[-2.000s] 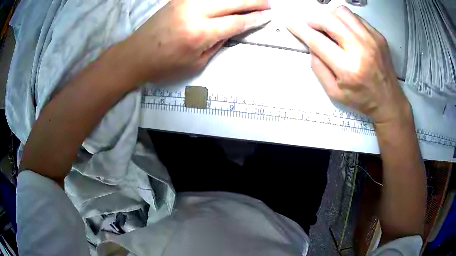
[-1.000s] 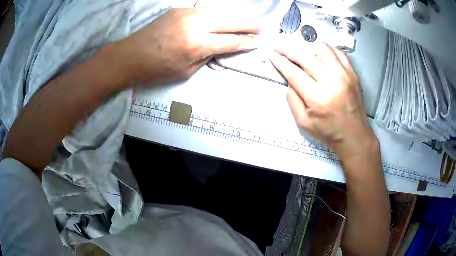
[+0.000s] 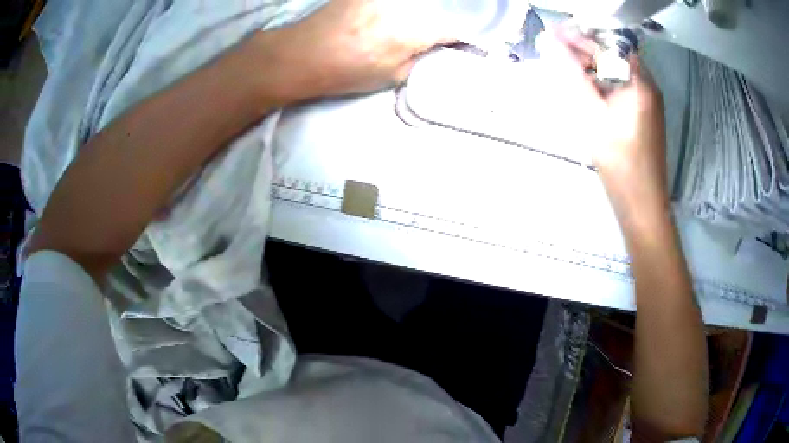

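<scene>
My left hand (image 3: 368,52) lies at the upper edge of the machine bed (image 3: 493,112), beside the pale garment cloth (image 3: 164,78). Its fingers fade into the lamp glare, so a hold on cloth cannot be told. My right hand (image 3: 627,108) reaches up to the small metal parts (image 3: 616,56) under the white machine head (image 3: 701,26). Its fingertips are washed out and partly hidden there. A curved dark seam line runs across the bed between my hands. The cloth also hangs over the table's left edge in crumpled folds.
A fanned stack of pale folded pieces (image 3: 731,143) lies right of the machine parts. A printed ruler (image 3: 484,232) with a tan square (image 3: 360,199) runs along the front edge. An orange-brown basket (image 3: 722,372) with a thin white cord sits below at right.
My right hand has moved up and away from my left hand to the metal parts. My left hand has shifted slightly up. The camera view has also shifted.
</scene>
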